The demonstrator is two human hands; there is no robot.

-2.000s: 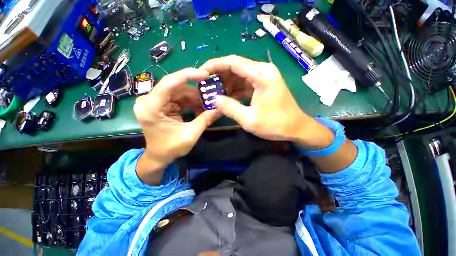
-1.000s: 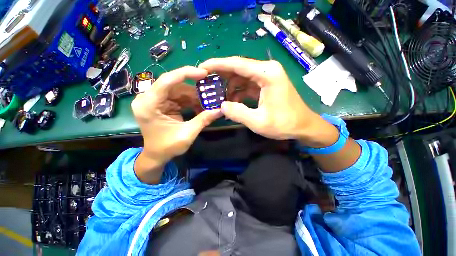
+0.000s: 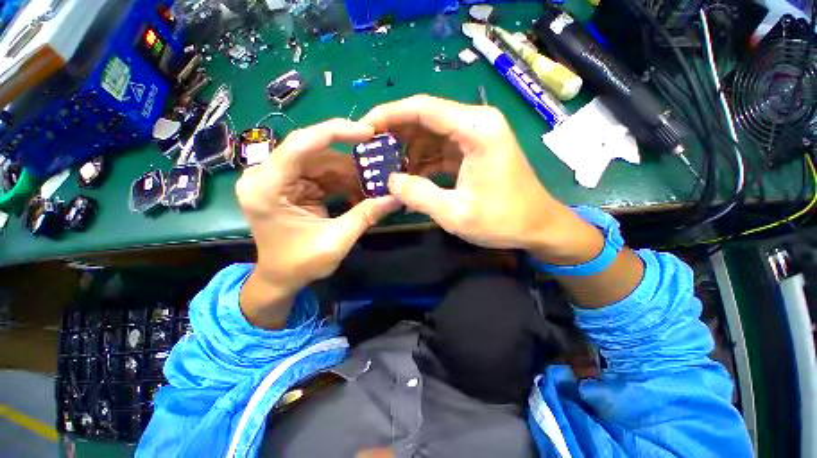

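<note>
A small smartwatch module (image 3: 379, 163) with a lit dark screen showing a list of pale icons is held upright between both hands above the front edge of the green bench. My left hand (image 3: 300, 201) grips its left side and lower edge with bare thumb and fingers. My right hand (image 3: 470, 174) holds its top and right side, and its thumb rests at the lower right of the screen. The back of the module is hidden.
Several watch units (image 3: 185, 188) lie on the green bench (image 3: 430, 89) at left, near a blue power supply (image 3: 116, 89). A marker (image 3: 527, 85), a black screwdriver (image 3: 618, 85), white tissue (image 3: 591, 143) and fan (image 3: 776, 80) are at right. A black tray (image 3: 116, 367) is below left.
The right thumb moved from the screen to its lower edge, then back onto the lower right corner. The list on the screen has shifted. Both hands keep their hold.
</note>
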